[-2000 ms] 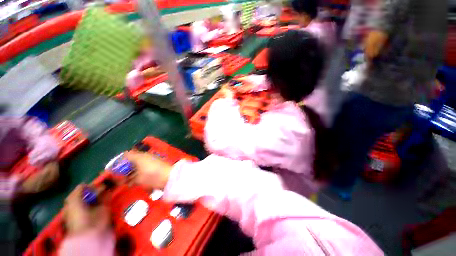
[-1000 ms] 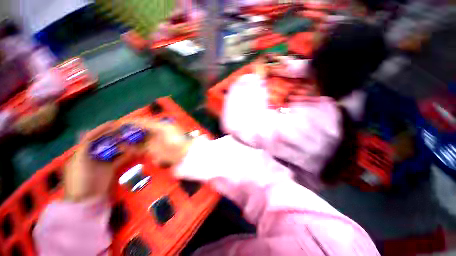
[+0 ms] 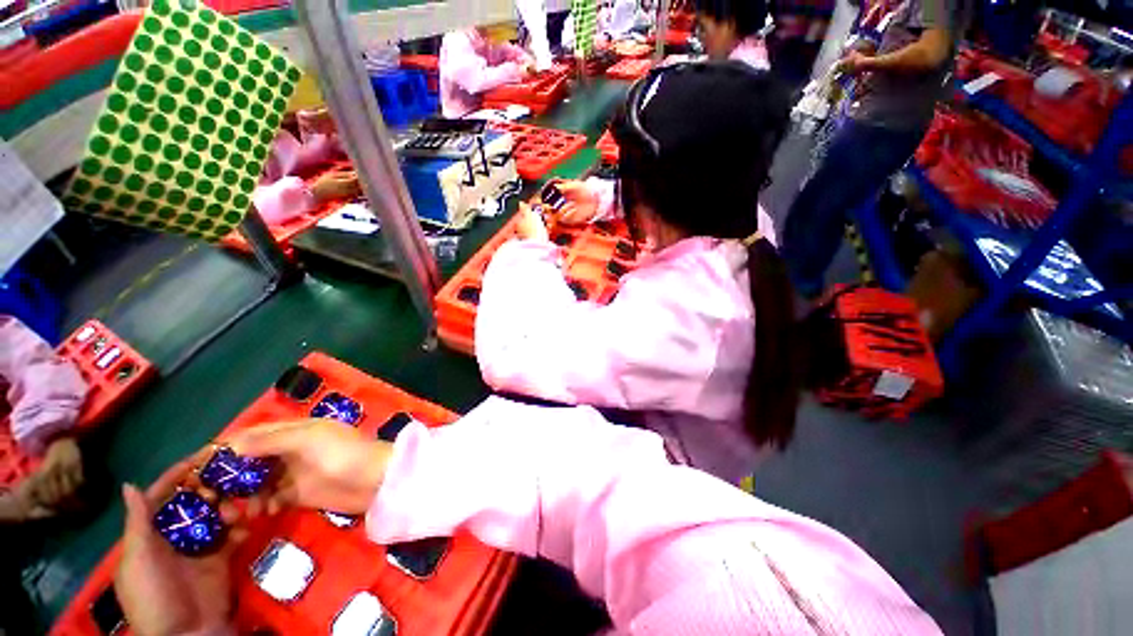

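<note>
My left hand (image 3: 162, 578) holds a smartwatch (image 3: 189, 522) face up, its round blue-violet dial lit. My right hand (image 3: 311, 462) reaches in from the right and holds a second lit smartwatch (image 3: 234, 472) close beside the first. Both are just above the orange-red pocketed tray (image 3: 478, 584). In the tray another smartwatch (image 3: 337, 409) shows a lit dial at the far side. Other units lie in pockets: a dark one (image 3: 297, 383) at the far corner, and glare-white ones (image 3: 283, 570) near the right hand.
A worker in pink (image 3: 609, 336) sits close ahead with another tray (image 3: 596, 255). A metal post (image 3: 373, 162) and green-dotted sheet (image 3: 186, 118) stand beyond the green mat (image 3: 360, 317). Another worker's hand (image 3: 56, 472) is at left. A person stands in the aisle; stacked red trays (image 3: 876, 348) are at right.
The view has shifted and sharpened. Both hands have come together from their apart positions two seconds ago, still holding lit watches. A lit watch now shows in the tray's far side.
</note>
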